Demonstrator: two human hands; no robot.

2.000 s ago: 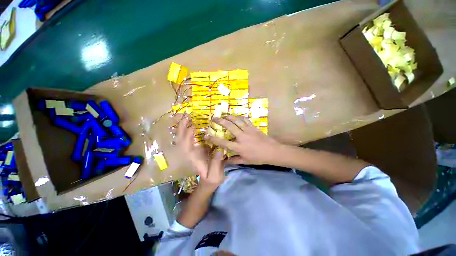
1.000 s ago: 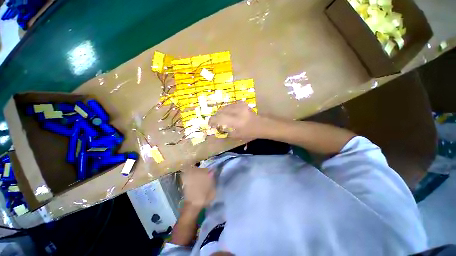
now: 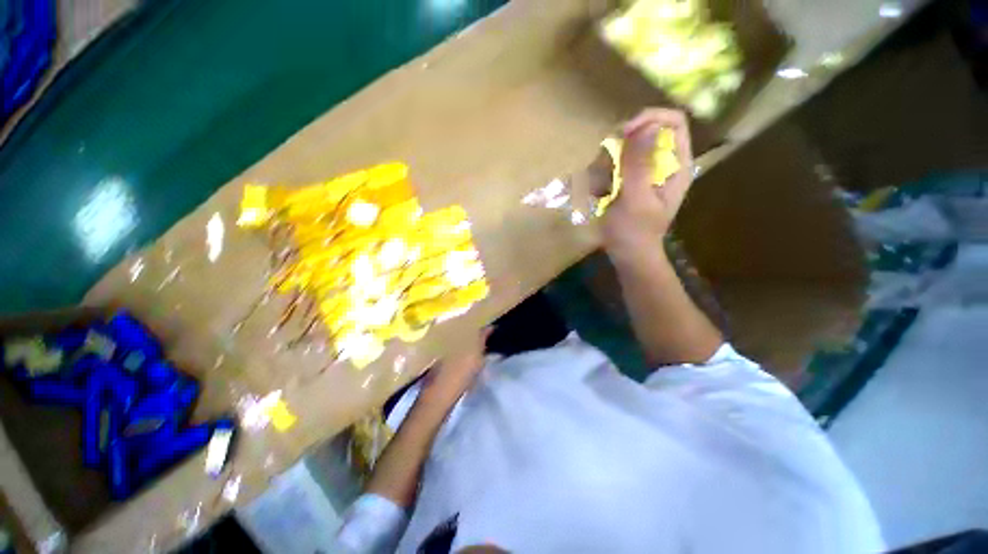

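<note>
My right hand (image 3: 647,179) is raised beside the right carton (image 3: 710,128). Its fingers are curled around yellow pieces (image 3: 665,157), with a curved yellow strip at its left side. My left hand (image 3: 466,359) is low at the front edge of the cardboard; it is blurred and its fingers are unclear. A block of orange-yellow wired parts (image 3: 352,243) lies in tight rows on the cardboard bench cover (image 3: 477,97), with thin leads trailing to the left. Pale pieces lie on top of the rows. The view is motion-blurred.
The left carton (image 3: 33,476) holds blue cells (image 3: 130,400), some with pale pads. A cell with a white face (image 3: 219,449) lies by its right side, near a loose yellow piece (image 3: 282,414). Pale-yellow pieces (image 3: 677,49) fill the right carton. The green conveyor (image 3: 217,119) runs beyond.
My right hand has left the yellow rows and moved right to the carton, with yellow pieces in it. My left hand has dropped from the rows to the bench edge. The view has shifted.
</note>
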